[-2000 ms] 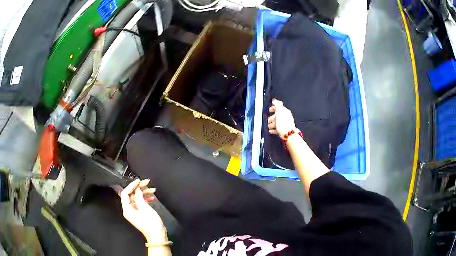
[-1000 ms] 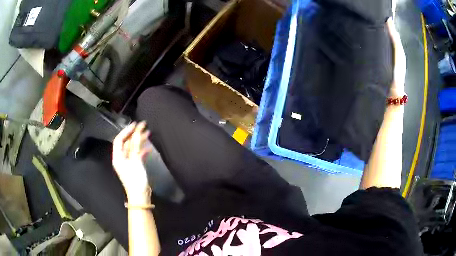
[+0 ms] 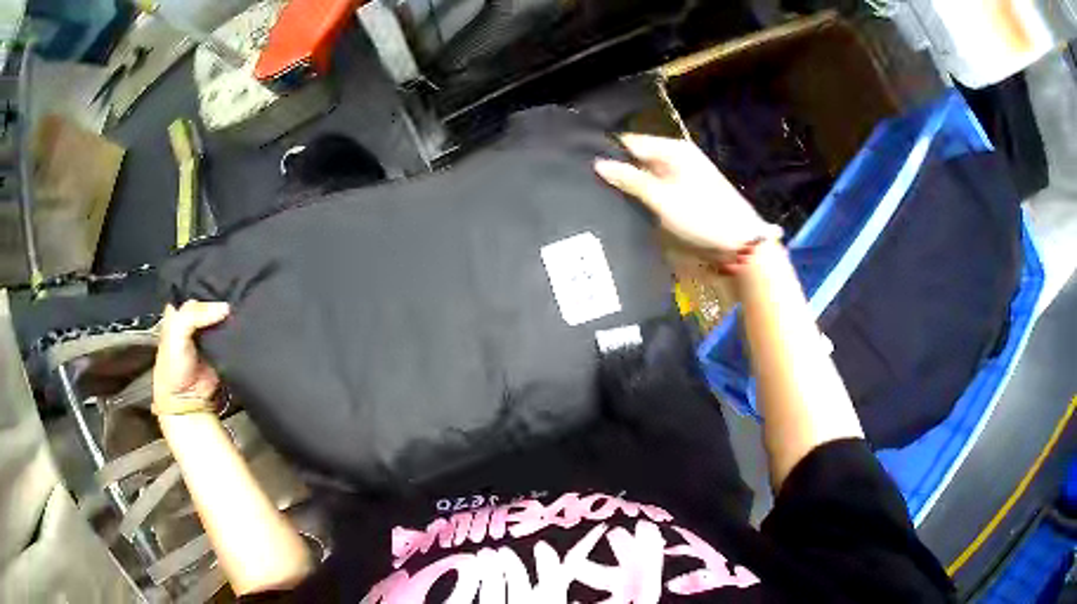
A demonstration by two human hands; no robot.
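Observation:
A black fabric piece, wide and slightly shiny with rounded lower edges, is spread over my lap. A white printed label lies on its right part, and a smaller white tag is just below that label. My left hand grips the piece's left end, where the fabric is gathered. My right hand holds its upper right corner, with the fingers at the edge.
A blue crate with dark pieces stands at the right. An open cardboard carton is behind it. Beige fabric bags hang on metal tubes at the left. An orange-red part is at the top.
My right hand has brought a black piece from the blue crate over my lap. My left hand, empty before, has moved left and taken hold of its other end. The view has swung left.

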